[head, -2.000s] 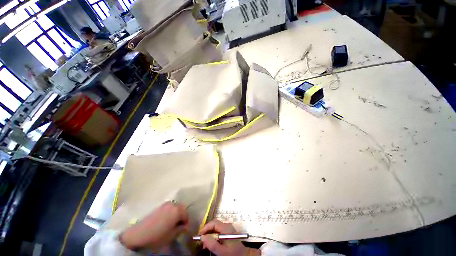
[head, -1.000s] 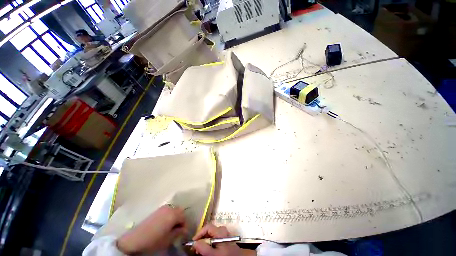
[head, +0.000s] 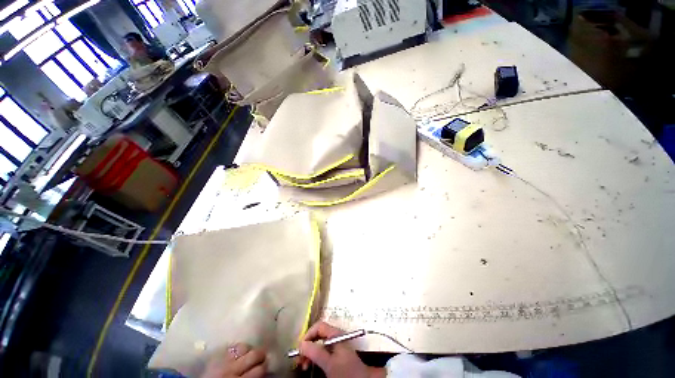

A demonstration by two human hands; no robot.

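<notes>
A limp beige bag (head: 244, 266) with yellow-bound edges lies on the near left of the table, its lower part under my hands. My right hand (head: 329, 356) holds a slim silver pen-like tool (head: 337, 340) at the bag's right edge, its tip pointing left and a thin cord running from its back end. My left hand (head: 240, 362) rests on the bag's near part at the bottom of the picture, partly cut off. A ring-like band shows on one finger. Whether it pinches the fabric is hard to see.
Folded beige bags (head: 318, 140) lie mid-table, with a taller beige stack (head: 259, 59) behind. A power strip (head: 462, 153) with a black-and-yellow adapter (head: 462, 136) and a black cube (head: 506, 81) stand right. A cord trails down the right side. A person (head: 140, 55) sits far left.
My left hand has moved down toward the picture's bottom edge, uncovering more bag. The pen tool now tilts up at its back end. The view has shifted slightly.
</notes>
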